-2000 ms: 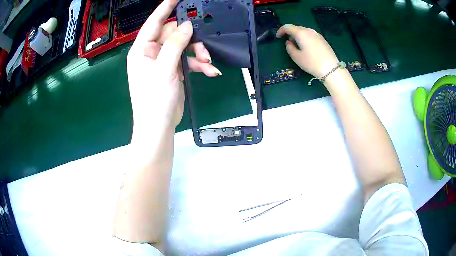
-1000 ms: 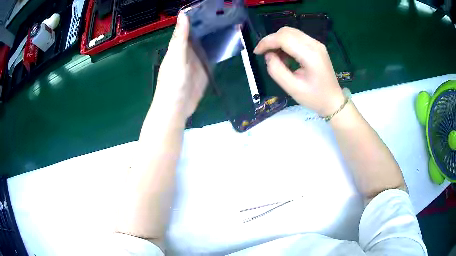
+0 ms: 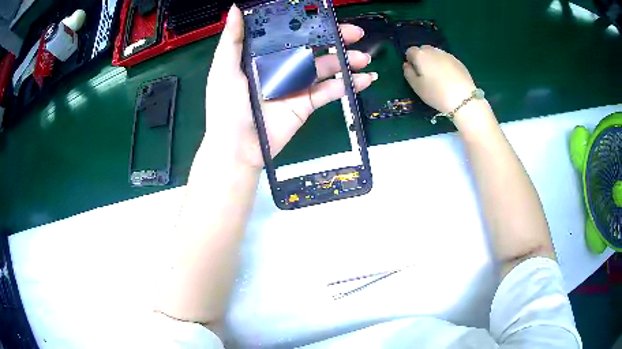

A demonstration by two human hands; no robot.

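My left hand (image 3: 239,102) holds a black phone middle frame (image 3: 358,146) upright at centre. Its fingers pass behind the frame and show through the large opening. A shiny grey square patch (image 3: 286,71) sits beside the opening, and gold specks show at the lower end. My right hand (image 3: 436,78) is at the other black frames (image 3: 392,107) on the green bench; its fingertips touch or nearly touch one, and whether it grips is unclear. Another frame (image 3: 151,129) lies alone on the green bench at the left.
Silver tweezers (image 3: 365,281) lie on the white mat (image 3: 307,245). A red tray (image 3: 126,41) with black stacks is at the upper left, beside a black tray (image 3: 92,54) holding a white bottle (image 3: 61,42). A lime-green fan (image 3: 614,184) stands at right.
A frame now lies at the left on the green bench. My left hand holds a frame with its shiny patch and gold specks facing me. My right hand has moved away from it toward the frames behind.
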